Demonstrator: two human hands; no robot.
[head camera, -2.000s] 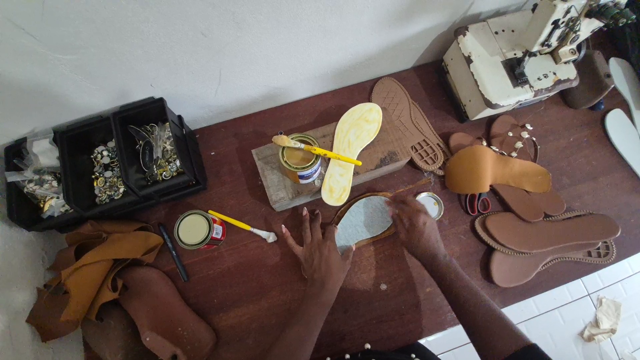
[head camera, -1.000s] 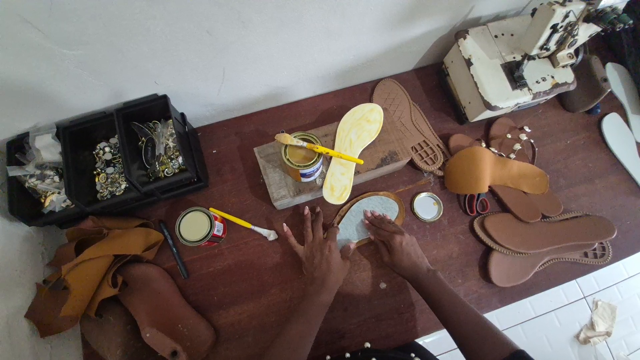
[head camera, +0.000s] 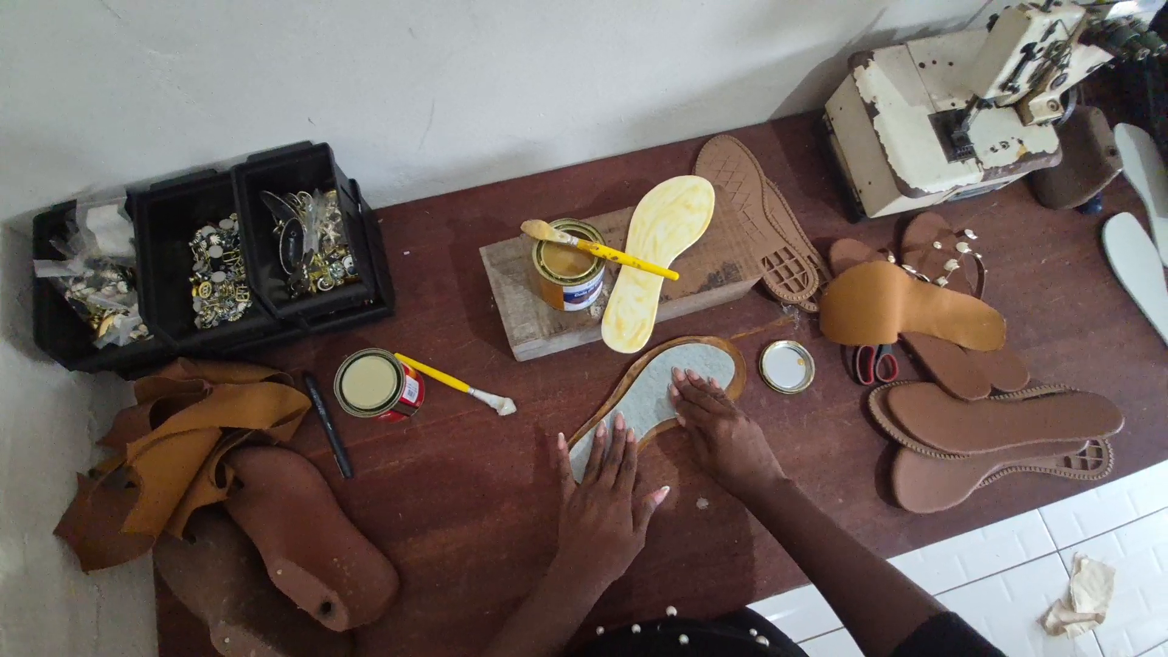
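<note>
A pale grey insole lies on a slightly larger brown leather piece, whose edge shows around it. My left hand rests with spread fingers on the narrow lower-left end of the insole. My right hand lies flat, fingers together, on its wider part. Behind them, a yellow-smeared insole leans on a wooden block. An open glue can on the block carries a yellow-handled brush. A second open can and another brush are to the left.
Black bins of metal fittings stand at the back left, above leather scraps and a black pen. A can lid, scissors handles, sandal soles and a sewing machine are on the right.
My right hand has moved from the right edge of the insole onto its surface, uncovering the can lid. My left hand has shifted down toward the insole's narrow end.
</note>
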